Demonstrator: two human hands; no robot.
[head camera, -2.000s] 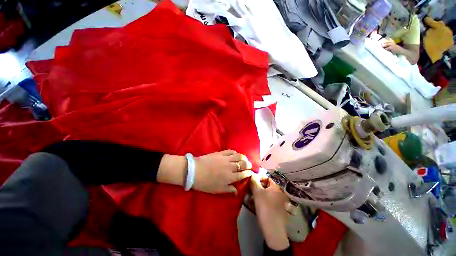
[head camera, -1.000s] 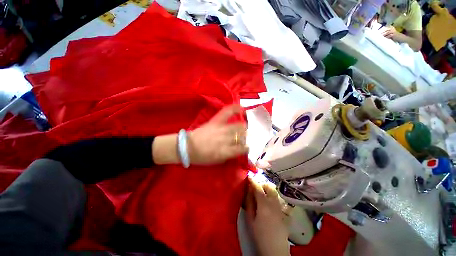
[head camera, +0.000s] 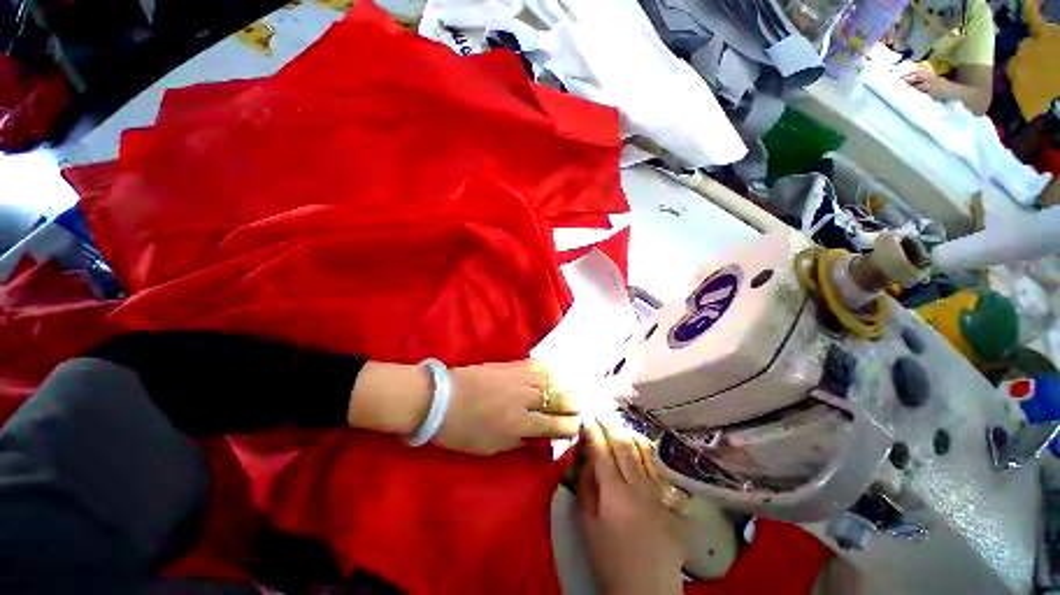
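Note:
Large red cloth panels (head camera: 349, 174) lie in layers across the table and lap. A pale white piece (head camera: 581, 314) runs over the red cloth to the brightly lit needle area of the sewing machine (head camera: 732, 349). My left hand (head camera: 494, 404), with a bracelet and a ring, lies palm down, its fingers pressed together on the white piece beside the needle. My right hand (head camera: 628, 500) comes from below, its fingertips at the same lit spot, touching the left fingertips. Glare hides the needle, the presser foot and exactly what the right fingertips hold.
White cut pieces (head camera: 651, 93) and grey strips (head camera: 744, 47) lie beyond the red panels. More red cloth (head camera: 773, 564) shows below the machine. A thread stand part (head camera: 866, 279) rises near the machine head. Another person (head camera: 959, 70) works at a white table at top right.
My left hand was lifted and blurred over the red cloth a second ago and is now down beside the needle. The white piece now reaches further left, over the red. My right hand has barely moved.

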